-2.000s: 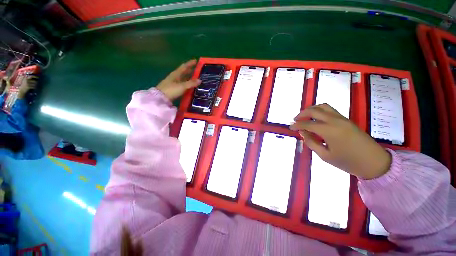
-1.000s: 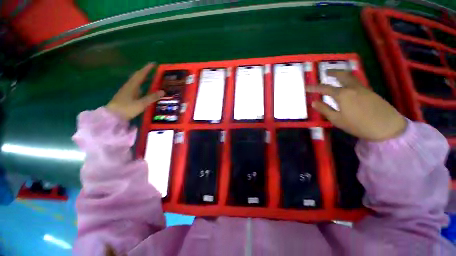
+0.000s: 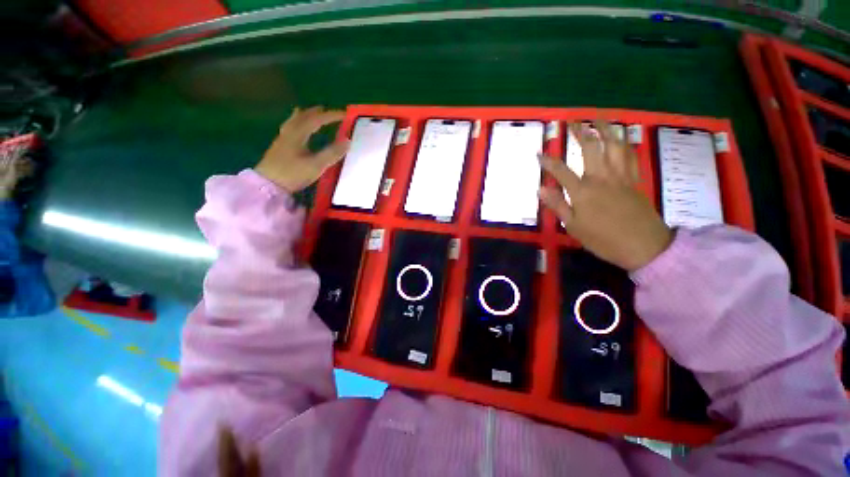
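A red phone tray (image 3: 550, 238) lies on the dark green bench with two rows of smartphones. The far row shows white screens, such as the far-left phone (image 3: 364, 164) and the far-right phone (image 3: 688, 177) with text lines. Near-row screens are dark with pale handwritten marks; several show a white ring, as on this near-row phone (image 3: 499, 307). My left hand (image 3: 300, 151) is at the tray's far-left corner, thumb beside the far-left phone, fingers apart. My right hand (image 3: 606, 194) is over the far row's fourth phone (image 3: 574, 154), fingers spread, partly covering it. My right sleeve hides part of the near-right phone.
Red trays with dark phones (image 3: 820, 140) stand at the right. A metal rail (image 3: 373, 26) runs behind the bench (image 3: 186, 149). A thin dark pen-like thing (image 3: 660, 41) lies near the far edge. Another person's blue sleeve (image 3: 20, 265) is at far left, above a blue floor.
The near-row screens went from white to black, and several now show rings. The far-left phone went from dark to white. My right hand moved to the far row's fourth phone.
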